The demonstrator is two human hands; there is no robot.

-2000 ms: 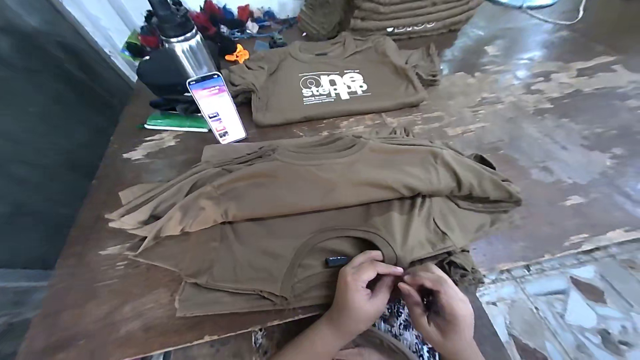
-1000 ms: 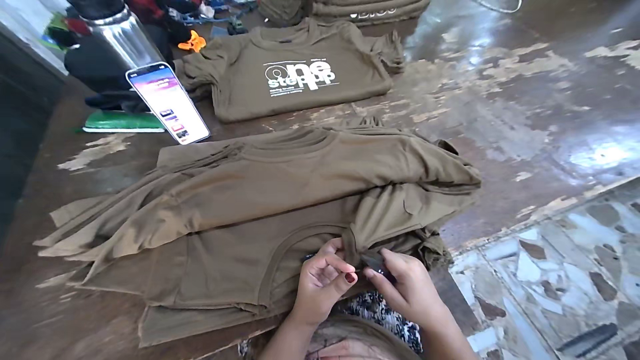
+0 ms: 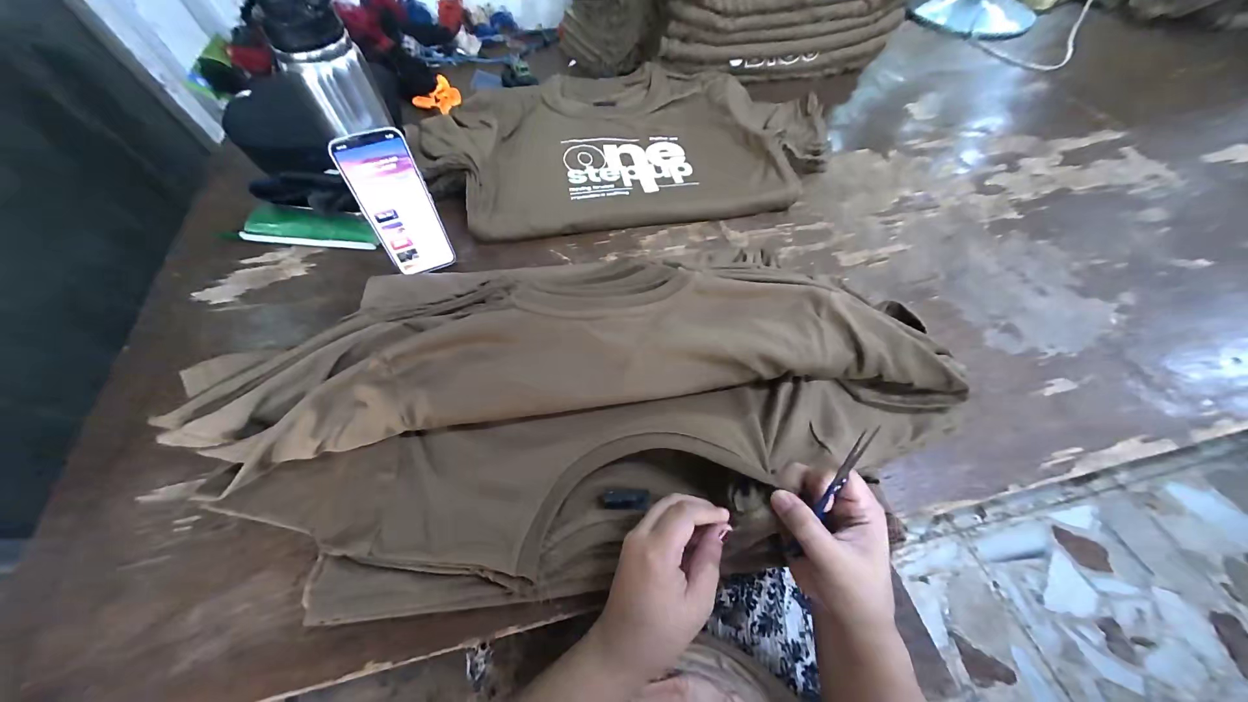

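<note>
Several brown T-shirts (image 3: 585, 361) lie in a layered pile at the table's near edge, the top one folded back to bare a collar (image 3: 634, 444). My right hand (image 3: 843, 546) holds small thread snips (image 3: 846, 473), blades pointing up and away, while its thumb and fingertips pinch the shirt by the right side of the collar. To its left, my left hand (image 3: 673, 561) is over the neck opening with thumb and fingertips together; whether a thread is between them cannot be made out. A dark neck label (image 3: 625, 499) shows inside the opening.
Beyond the pile lie a folded printed shirt (image 3: 634, 166) and a stack of folded shirts (image 3: 780, 34). A phone (image 3: 395, 200) leans near a steel bottle (image 3: 336, 83), beside a green packet (image 3: 307, 226). An orange item (image 3: 438, 95) sits behind. The worn wooden table (image 3: 1024, 244) ends above a tiled floor (image 3: 1033, 565).
The hands, close together at the collar before, are now apart, the left one farther left. The snips' blades now show plainly above the right hand.
</note>
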